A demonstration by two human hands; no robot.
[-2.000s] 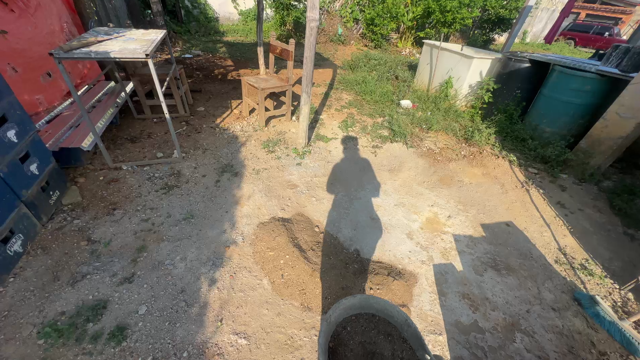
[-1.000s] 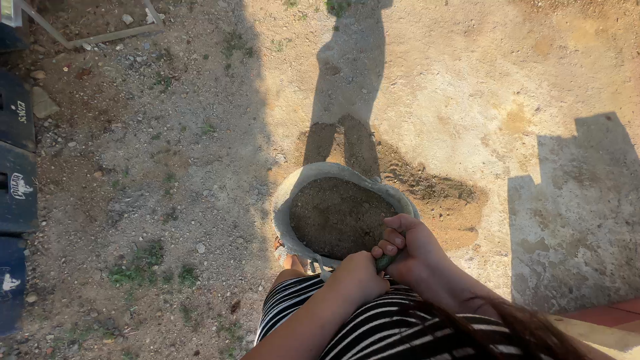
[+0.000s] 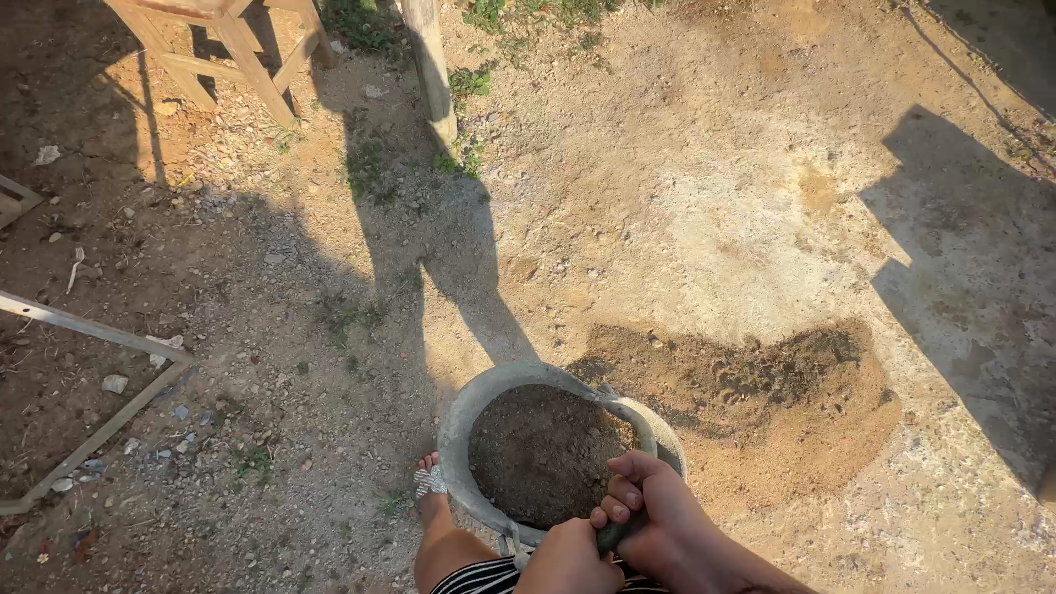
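A grey bucket (image 3: 455, 450) with a rounded, uneven rim hangs in front of my body, with dark loose soil (image 3: 544, 454) filling much of it. Both hands close on its dark handle (image 3: 615, 535) at the near right side of the rim. My left hand (image 3: 569, 561) is the lower one at the frame's bottom; my right hand (image 3: 652, 503) sits beside it, fingers curled around the handle. To the bucket's right, a patch of dark, loose soil (image 3: 775, 388) lies spread on the ground.
A wooden chair (image 3: 239, 49) stands at the upper left, near an upright wooden post (image 3: 431, 74). At the left edge, a metal frame (image 3: 107, 429) rests on the ground. My sandaled foot (image 3: 431, 478) shows left of the bucket. Small stones and weeds dot the ground.
The view has swung left, and the chair and post show again. Both hands still hold the bucket, which now stands left of the soil patch rather than just below it.
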